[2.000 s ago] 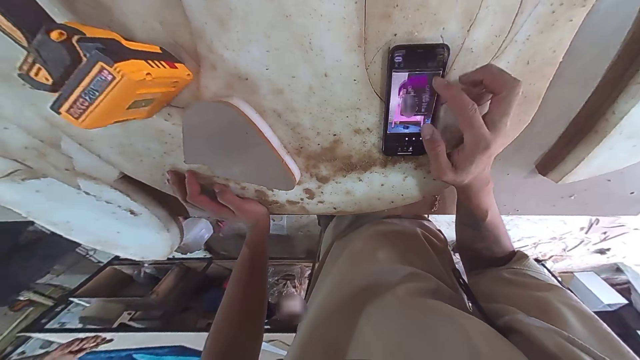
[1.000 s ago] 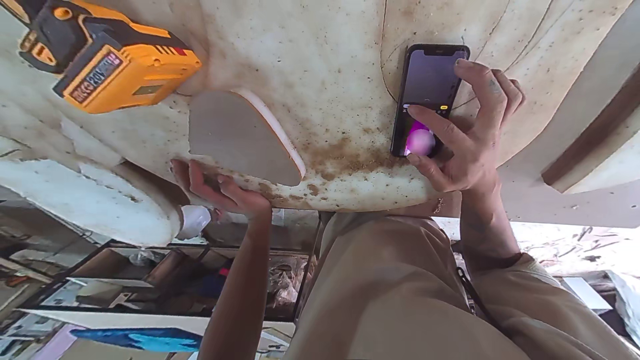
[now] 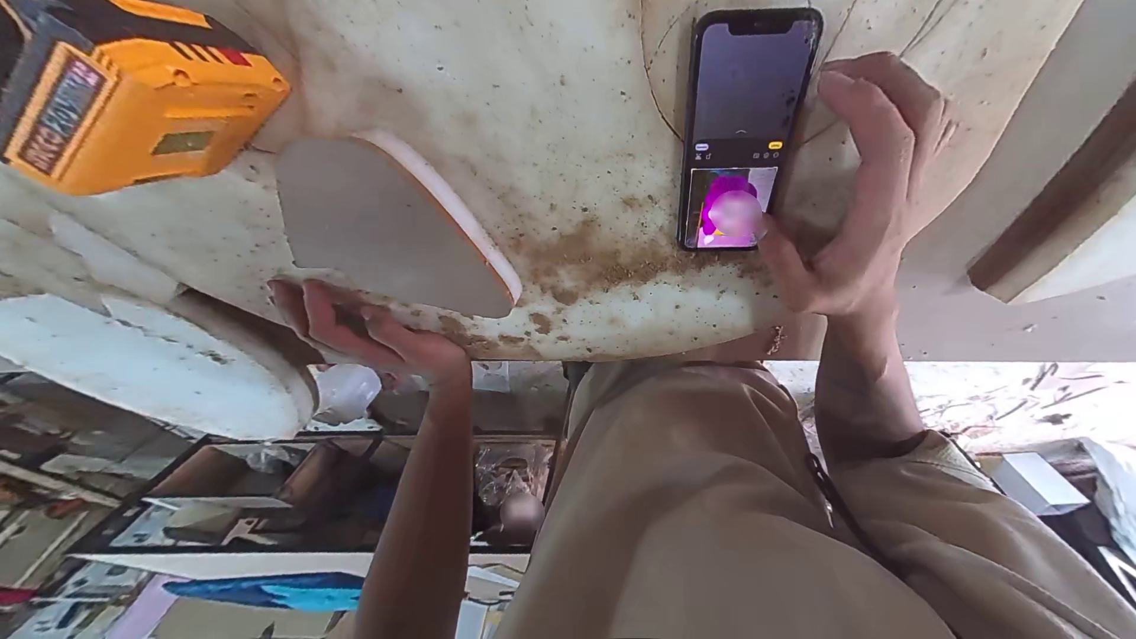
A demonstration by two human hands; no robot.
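A black smartphone (image 3: 754,89) lies on the stained pale board (image 3: 568,106), its screen lit. My right hand (image 3: 861,186) is at the phone's right edge, fingers curled, the thumb tip touching the lower right corner. Left of the phone lies a flat grey piece with a white and orange edge (image 3: 382,222). My left hand (image 3: 373,328) rests at the board's near edge just below that piece, fingers loosely spread, holding nothing visible. An orange and black cordless power tool (image 3: 160,106), seen mostly by its battery, lies at the upper left.
Brown dust (image 3: 603,257) is scattered between the grey piece and the phone. A curved pale panel (image 3: 160,355) is at the left, and a thick-edged one (image 3: 1056,204) at the right. Below the board stand open shelves (image 3: 311,488) with mixed items; a white box (image 3: 1038,484) is at lower right.
The phone's screen shows a different layout than two seconds ago. My right hand's fingers have moved off the phone's screen toward its right side. My left hand stays near the grey piece.
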